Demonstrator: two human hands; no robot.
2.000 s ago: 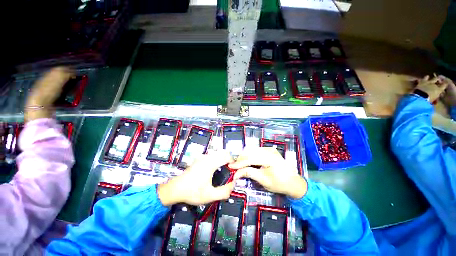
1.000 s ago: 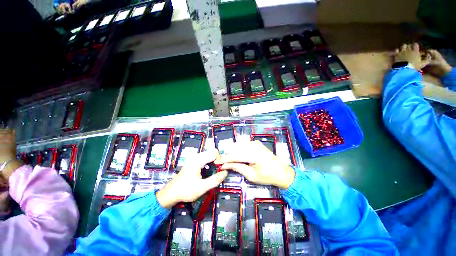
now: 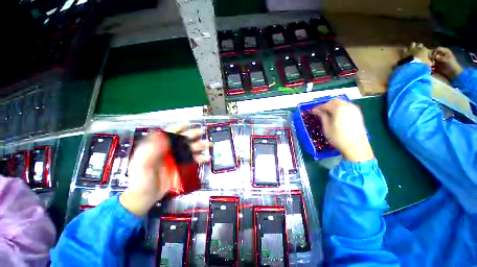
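Note:
My left hand (image 3: 149, 169) is blurred and holds a phone housing (image 3: 183, 169) above the tray, its red face and black side showing. My right hand (image 3: 342, 128) reaches into the blue parts bin (image 3: 306, 136), which holds small red parts (image 3: 314, 128). Its fingertips are over the parts; whether they pinch one cannot be told. Below lies the clear blister tray (image 3: 76, 195) with rows of phone housings (image 3: 223, 234), black with red rims and pale label areas. My left hand covers part of the back row.
A grey metal post (image 3: 205, 52) and pale rail (image 3: 272, 105) stand behind the tray. Another tray of housings (image 3: 290, 70) lies behind the rail, beside cardboard (image 3: 374, 62). A person's pink sleeve (image 3: 23, 224) is at left, a person's blue sleeve (image 3: 418, 120) at right.
My hands have parted. My left hand moved left with the housing, now showing its red face. My right hand moved right into the parts bin. The pink sleeve shifted lower left.

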